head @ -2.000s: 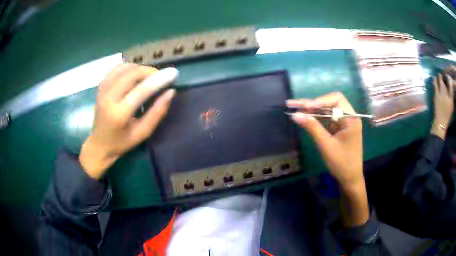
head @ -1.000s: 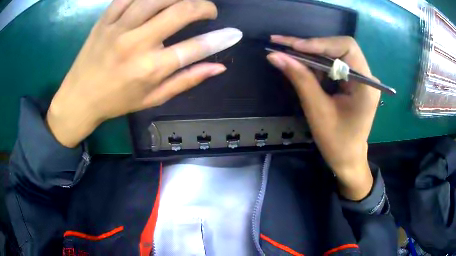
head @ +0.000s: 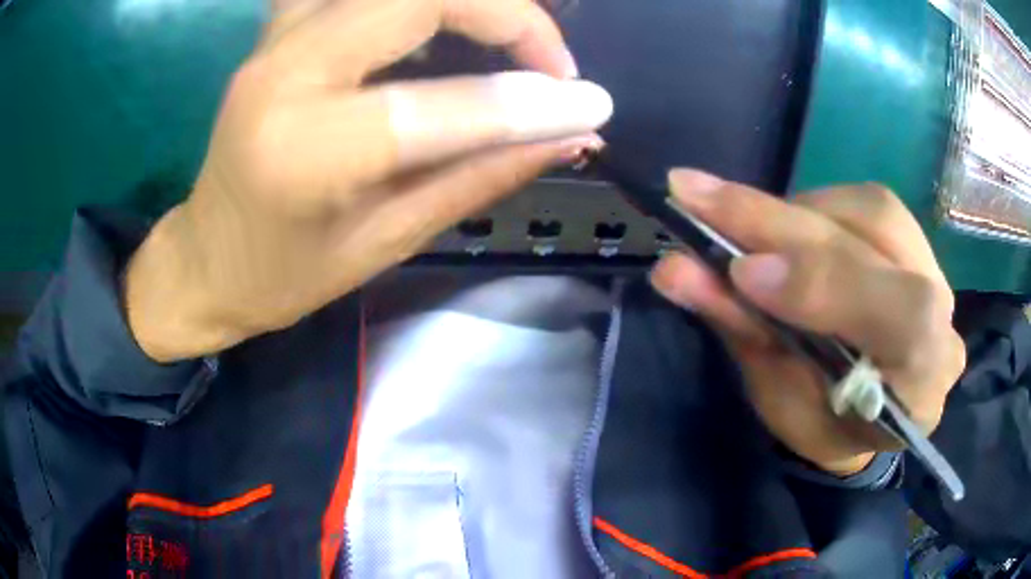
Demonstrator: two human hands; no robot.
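My left hand (head: 328, 158), with a white finger cot on one finger, is shut on a tiny copper coil (head: 586, 150) between its fingertips. My right hand (head: 825, 294) is shut on dark tweezers (head: 752, 294) with a whitish band around them. The tweezer tips are at the coil; whether they grip it cannot be told. The grey fixture bar (head: 520, 209) lies below in the black tray, with dark seats and small shiny metal parts. My left hand hides its left end, and my right hand and the tweezers partly cover its right end.
The black tray's raised right edge (head: 805, 102) stands beside the green bench (head: 882, 124). Clear parts trays (head: 995, 124) with pinkish-copper rows lie at the right. My dark, orange-trimmed jacket is close to the tray. A neighbouring person's dark sleeve (head: 995, 396) shows at the far right.
The view has moved down and closer. My left fingertips have closed on a coil. My right hand has moved down and right in the picture, and the tweezer tips now meet the coil.
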